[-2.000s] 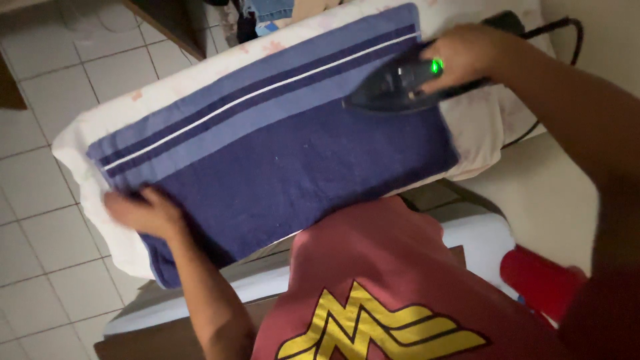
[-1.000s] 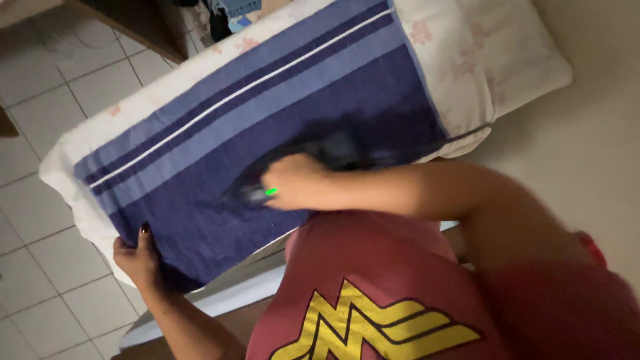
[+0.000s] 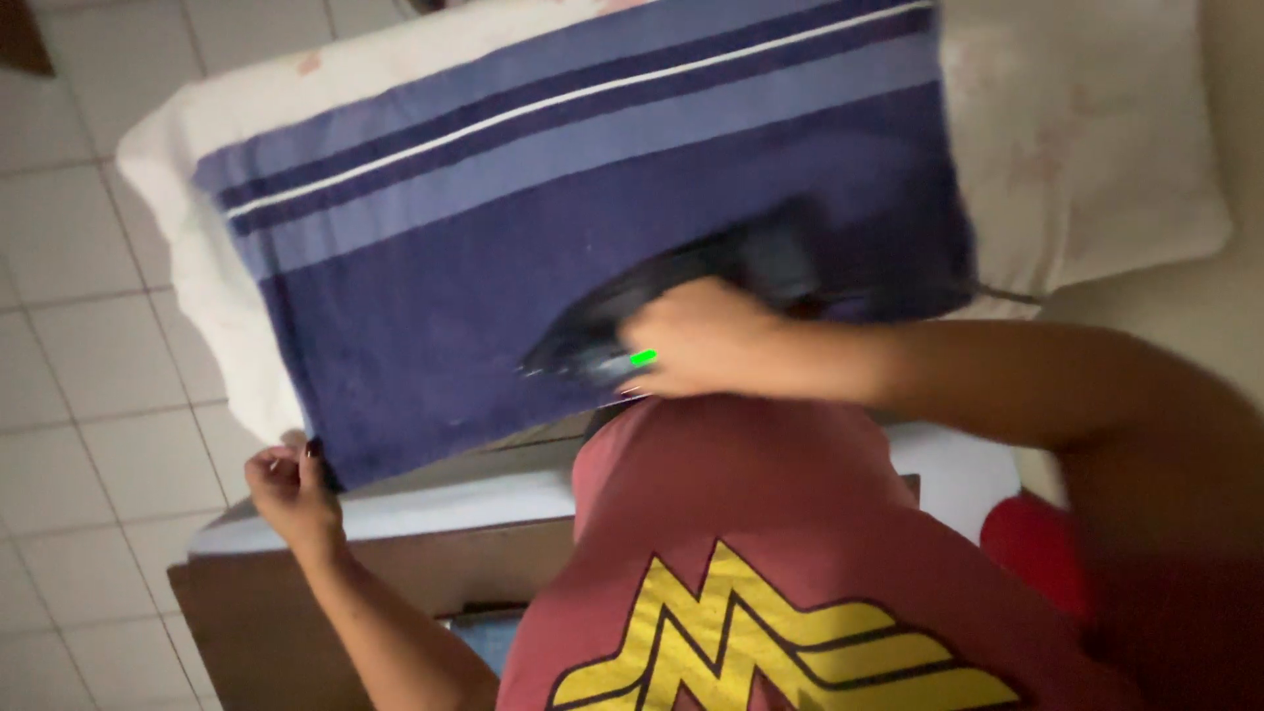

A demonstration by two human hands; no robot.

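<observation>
A navy cloth with lighter blue bands and a white stripe [image 3: 474, 257] lies spread over a padded board with a pale floral cover [image 3: 212, 217]. My right hand [image 3: 696, 341] is closed around the handle of a dark clothes iron [image 3: 592, 331], which rests on the cloth near its edge by my body. The iron is blurred, its pointed tip toward the left, and a green light shows by my fingers. My left hand [image 3: 296, 484] pinches the cloth's near left corner between thumb and fingers.
Behind me, or below the board, are a white-topped surface with a brown wooden side [image 3: 375, 573] and a red object [image 3: 1037, 548]. Pale floor tiles [image 3: 69, 355] lie to the left. A thin cord [image 3: 1007, 294] runs at the board's right.
Two seconds ago the iron was at the cloth's upper right; my right hand has brought it left and toward my body. My left hand, earlier at the left edge, now pinches the near corner.
</observation>
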